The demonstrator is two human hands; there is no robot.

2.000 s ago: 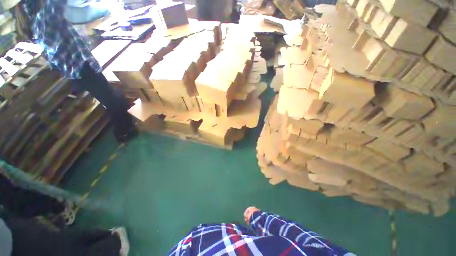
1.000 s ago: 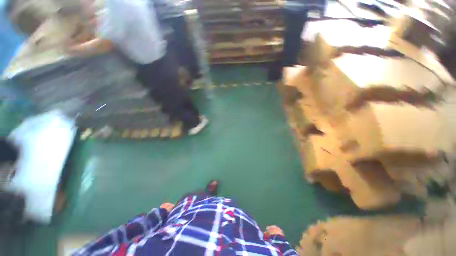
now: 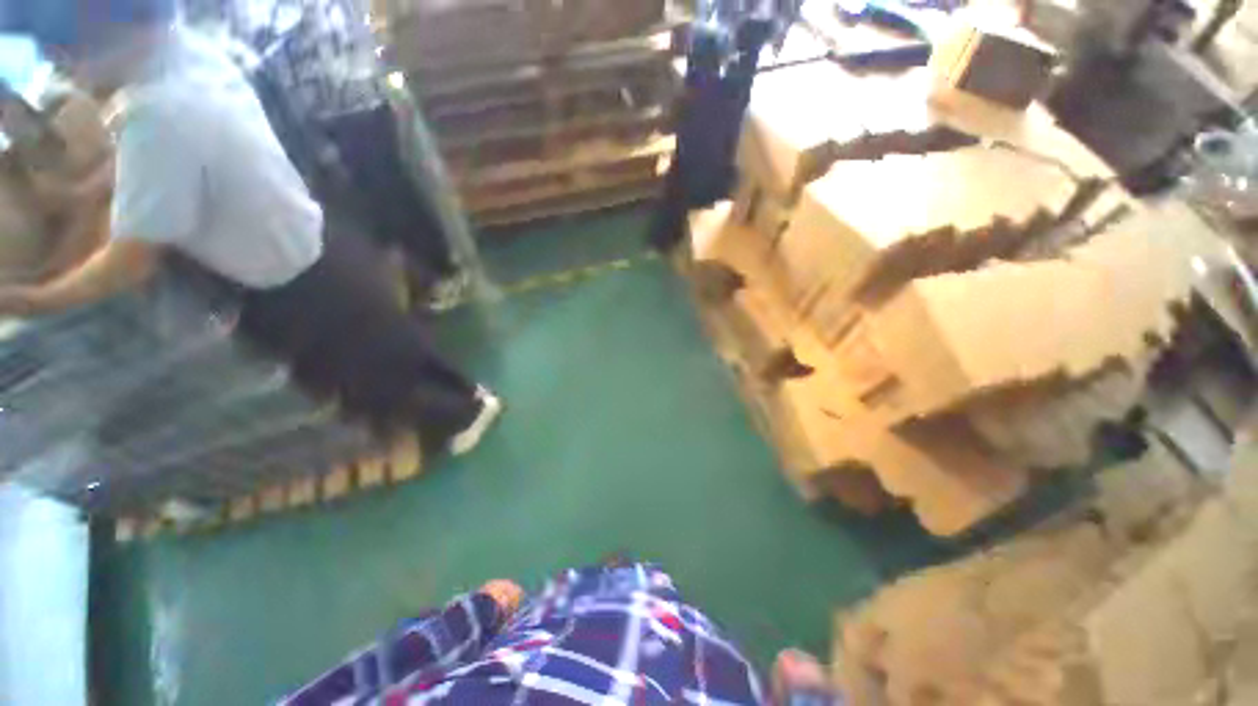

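My left hand (image 3: 502, 596) shows small at the end of my plaid sleeve, low in the view and left of my body. My right hand (image 3: 800, 676) is blurred near the bottom edge, right of my body. The fingers of both are too small and blurred to read. Neither hand touches the cartons. Tan stacks of die-cut carton blanks (image 3: 952, 317) lie in rows ahead on the right, on a layer of flat blanks on the floor.
More carton blanks (image 3: 993, 621) lie at the lower right. A person in a light shirt (image 3: 221, 179) leans over grey wrapped goods (image 3: 166, 400) on a pallet at left. Another person's dark legs (image 3: 701, 124) stand beside the cartons. Stacked wooden pallets (image 3: 552, 111) are behind. A white-topped board (image 3: 44, 593) is at lower left.
The view has turned left, then slightly right and forward; the carton stacks look nearer. Both hands stay low beside my body. The person in the light shirt appears farther left and larger.
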